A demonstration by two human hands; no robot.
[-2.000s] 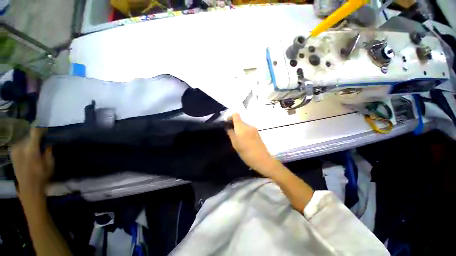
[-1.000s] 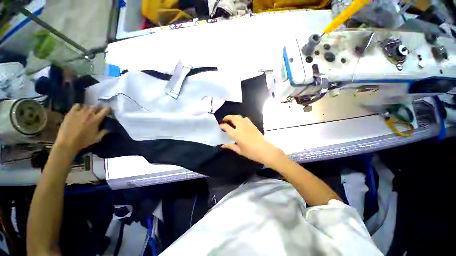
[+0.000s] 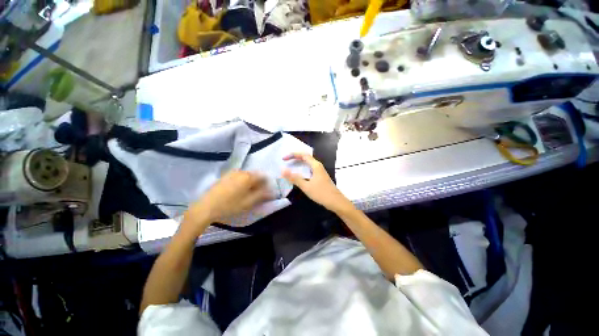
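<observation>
A garment panel [image 3: 177, 174], white side up with black parts and a narrow black strip, lies rumpled on the white table left of the sewing machine [image 3: 420, 72]. My left hand [image 3: 236, 195] is blurred over the panel's lower right part; whether its fingers grip cloth cannot be told. My right hand [image 3: 312, 182] is at the panel's right edge, thumb and forefinger apart, fingertips touching the white cloth. Black cloth runs under my right hand toward my lap. The needle area is to the right of the panel, with no cloth visible under it.
Scissors or snips with yellow-orange and green handles [image 3: 517, 149] lie at the right of the table [image 3: 407, 177]. A second sewing machine [image 3: 49, 174] stands at the left, touching black cloth. Mustard fabric [image 3: 197, 29] is piled behind the table. Black and white pieces hang at lap level.
My left hand has moved right from the panel's left end toward my right hand. The panel has been turned and refolded, with more white cloth showing than 2 seconds ago.
</observation>
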